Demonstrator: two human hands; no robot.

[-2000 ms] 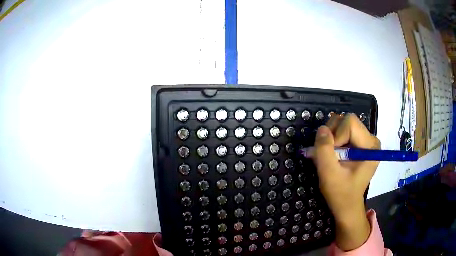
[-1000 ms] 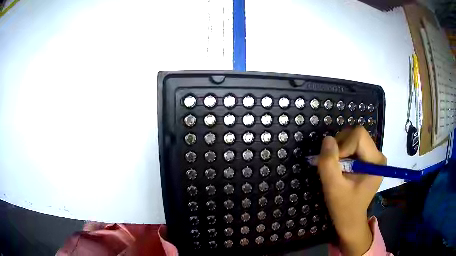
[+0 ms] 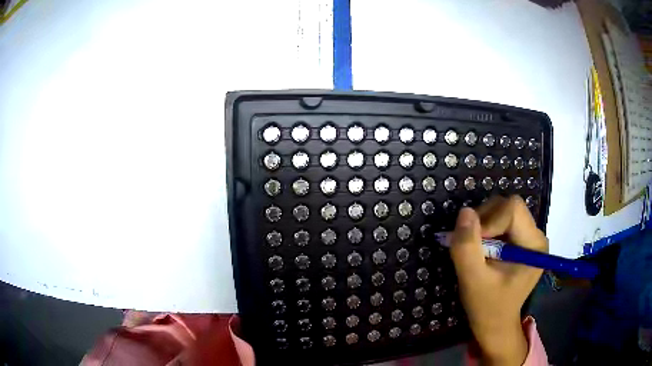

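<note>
A black component tray (image 3: 247, 214) lies before me, its near edge cut off by the picture's bottom. Its pockets hold rows of small round metal parts (image 3: 356, 186), brighter in the far rows and duller near me. My right hand (image 3: 500, 264) is over the tray's right half and holds a blue marker pen (image 3: 547, 261), its tip pointing left at a part around the fifth row. The hand hides several parts. My left hand is not visible; only a pink sleeve (image 3: 171, 343) shows at the bottom left.
A white table top (image 3: 114, 157) carries a blue tape strip (image 3: 342, 43) beyond the tray. At the right lie a brown-edged board (image 3: 606, 107) with a gridded sheet (image 3: 633, 121), a yellow item (image 3: 595, 96) and a dark looped object (image 3: 593, 193). Yellow tape (image 3: 13, 10) shows at top left.
The marker tip and my right hand have moved from about the third row to about the fifth, nearer to me. The tray now appears higher in the picture and slightly further right.
</note>
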